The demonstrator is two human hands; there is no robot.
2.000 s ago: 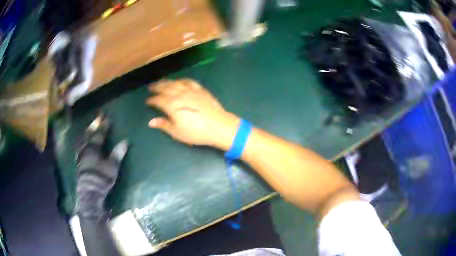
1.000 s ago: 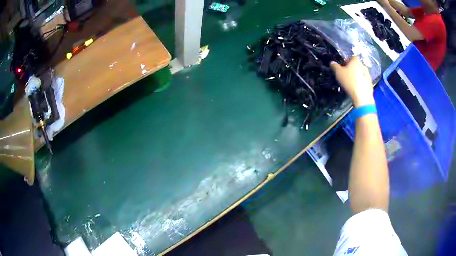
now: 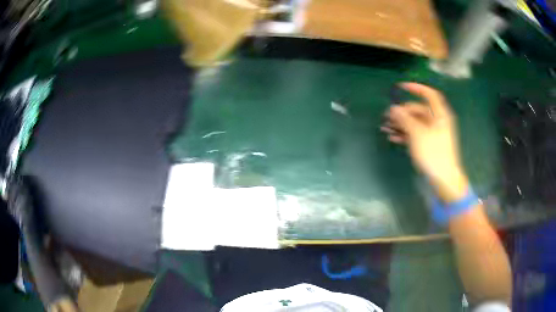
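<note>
My bare right hand (image 3: 427,131) is over the right part of the green bench top (image 3: 292,122), palm side blurred, with fingers curled round a small dark piece that looks like a black cable (image 3: 396,96). A blue strap (image 3: 454,206) is on the wrist. The black cable pile (image 3: 527,146) lies to its right, cut by the frame edge. My left arm in a dark grey sleeve is at the lower left edge. My left hand (image 3: 21,198) is blurred there near the far-left green-white strips (image 3: 30,122); its fingers and any held thing cannot be made out.
A large black mat (image 3: 110,146) covers the left side. White pads (image 3: 219,213) lie at the near edge. The amber hood (image 3: 213,27), wooden shelf (image 3: 372,21) and pale post (image 3: 472,39) are at the back. A cardboard box (image 3: 116,295) is lower left, a blue bin (image 3: 533,262) lower right.
The view has swung left. My right hand has come away from the cable pile with a small dark piece in its fingers. My left arm, out of view one second ago, shows at the left edge.
</note>
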